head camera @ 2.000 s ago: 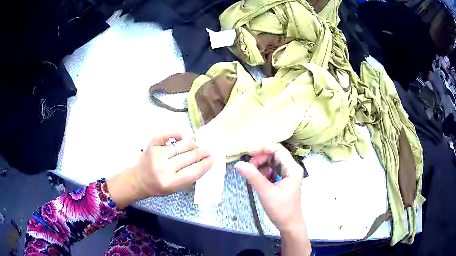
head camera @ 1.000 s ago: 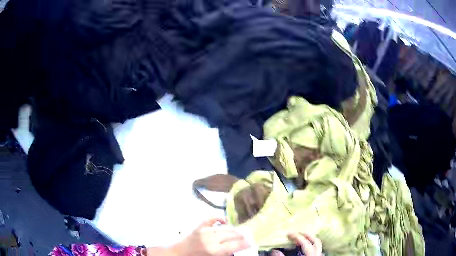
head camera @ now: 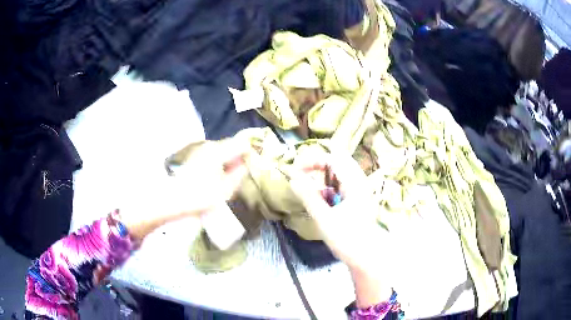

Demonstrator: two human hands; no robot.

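A yellow-green garment with brown parts (head camera: 272,187) is bunched between my hands over the white table (head camera: 138,137). My left hand (head camera: 228,178) is blurred and grips its cloth on the left. My right hand (head camera: 319,190) is at its right side, fingers curled, with a small blue and reddish tool (head camera: 332,197) partly hidden in the palm. A white care label (head camera: 223,226) hangs below my left hand. A brown strap (head camera: 185,156) lies left of the cloth. A dark narrow strip (head camera: 293,269) runs down to the table's front edge.
A twisted pile of green and brown garments (head camera: 325,81) lies behind, with another white label (head camera: 248,99). More green cloth (head camera: 466,194) hangs along the right. Black cloth (head camera: 181,44) covers the back and left. Pale thread clippings (head camera: 55,184) lie on the black cloth at left.
The view has tilted down again, so both hands show fully. The garment in hand has been gathered up and turned, and its label now hangs further left.
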